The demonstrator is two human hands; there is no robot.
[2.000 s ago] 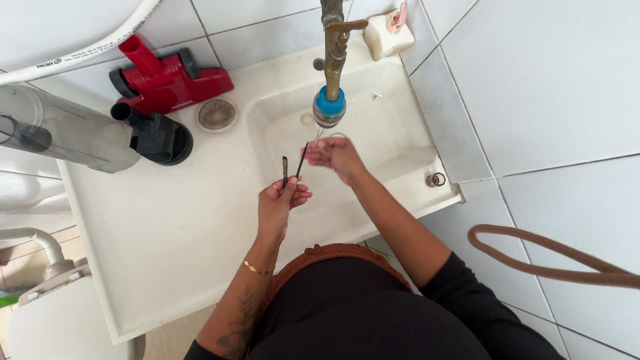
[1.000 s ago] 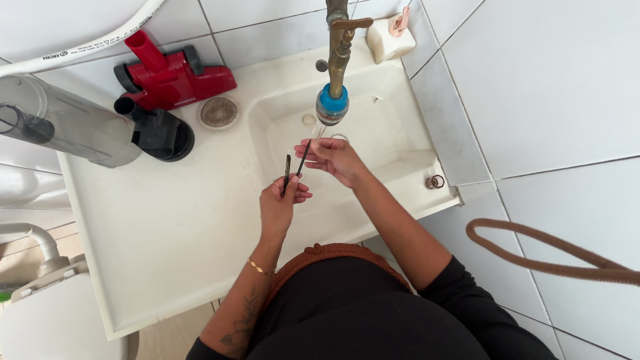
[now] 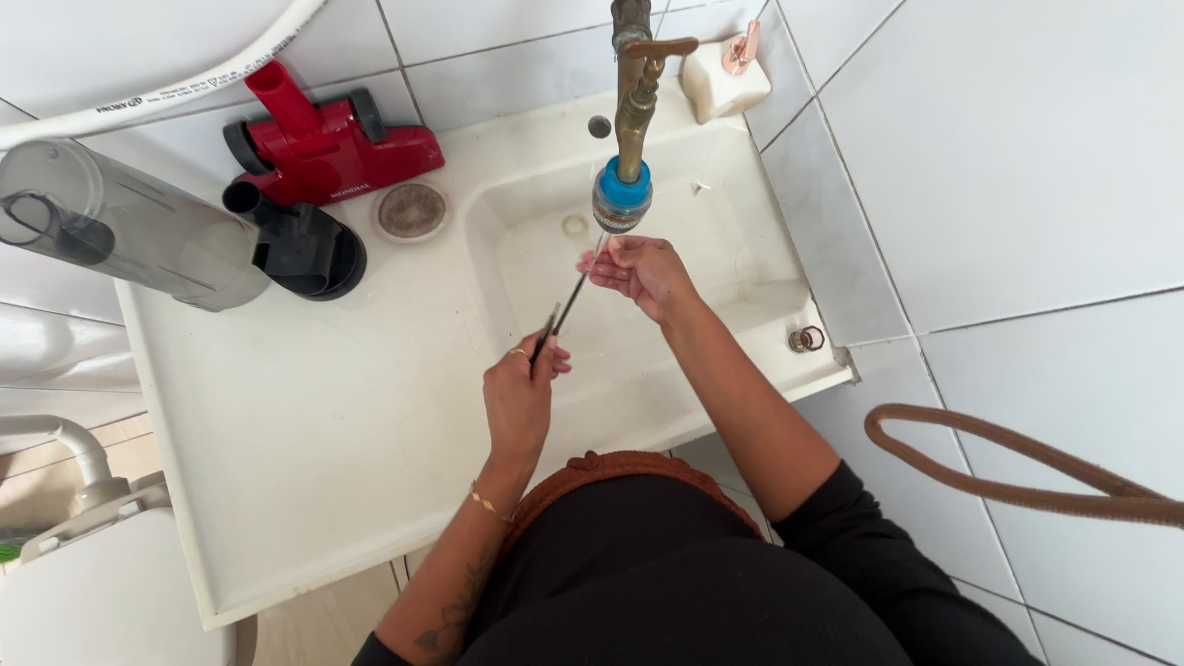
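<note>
My left hand (image 3: 524, 384) is closed around slim dark tools; they look like thin brushes or tweezers, but their kind cannot be told. One thin dark shaft (image 3: 573, 301) slants up from it toward the faucet. Just under the blue-collared faucet filter (image 3: 622, 196), my right hand (image 3: 646, 271) has its fingertips at the upper end of that shaft, where a thin stream of water seems to fall. The old brass faucet (image 3: 636, 120) hangs over the white sink basin (image 3: 518, 277).
At the back left are a red vacuum floor head (image 3: 342, 153), a clear vacuum canister (image 3: 139, 222), a black vacuum part (image 3: 310, 250) and a round dish (image 3: 412, 212). A soap dispenser (image 3: 724, 81) stands back right, a small brown-rimmed glass item (image 3: 806, 339) on the right ledge. A brown cord loop (image 3: 999, 462) hangs right.
My right hand's fingers have shifted about the upper end of the thin shaft below the faucet. My left hand keeps its hold on the dark tools.
</note>
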